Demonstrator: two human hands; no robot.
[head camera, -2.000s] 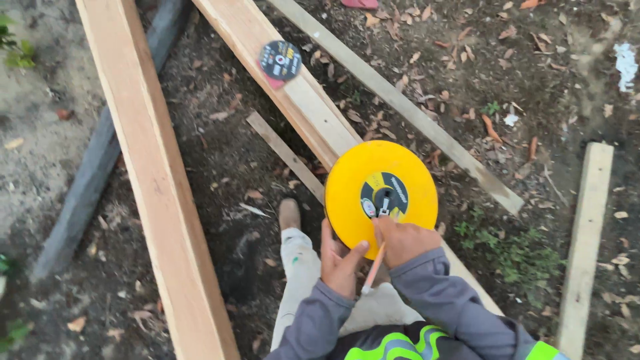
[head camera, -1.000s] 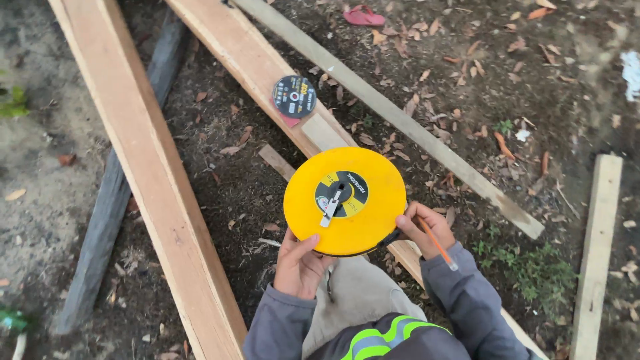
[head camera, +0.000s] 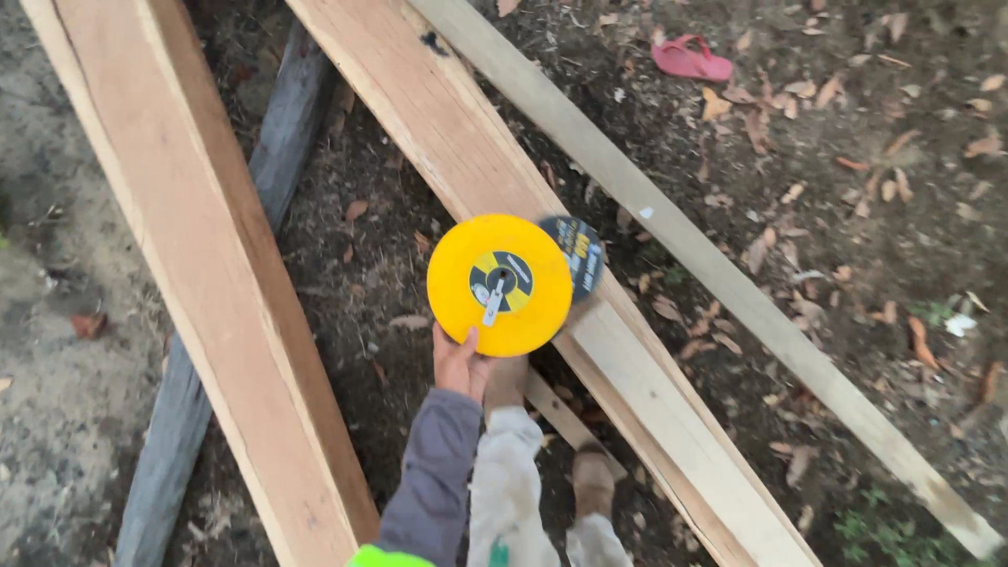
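My left hand (head camera: 463, 364) grips the lower left rim of a round yellow tape-measure reel (head camera: 449, 287), thumb on its face. The reel has a folding metal crank at its hub and a dark and yellow centre label. Behind its right edge, a black abrasive disc (head camera: 584, 256) bearing print lies over a sawn timber beam (head camera: 480, 169), partly hidden by the reel. A thinner pale board (head camera: 677, 402) lies along the same beam. My right hand is out of view.
A thick squared beam (head camera: 181, 236) lies at left across a grey weathered pole (head camera: 177, 441). A narrow batten (head camera: 630, 181) runs diagonally at right, with a pink flip-flop (head camera: 691, 59) beyond. My boots (head camera: 592, 482) stand between the beams, near a short wood strip (head camera: 563, 413).
My right hand, which held the reel's right side and a pencil, has left the view. My left hand alone holds the reel, now overlapping the black disc. The view has shifted.
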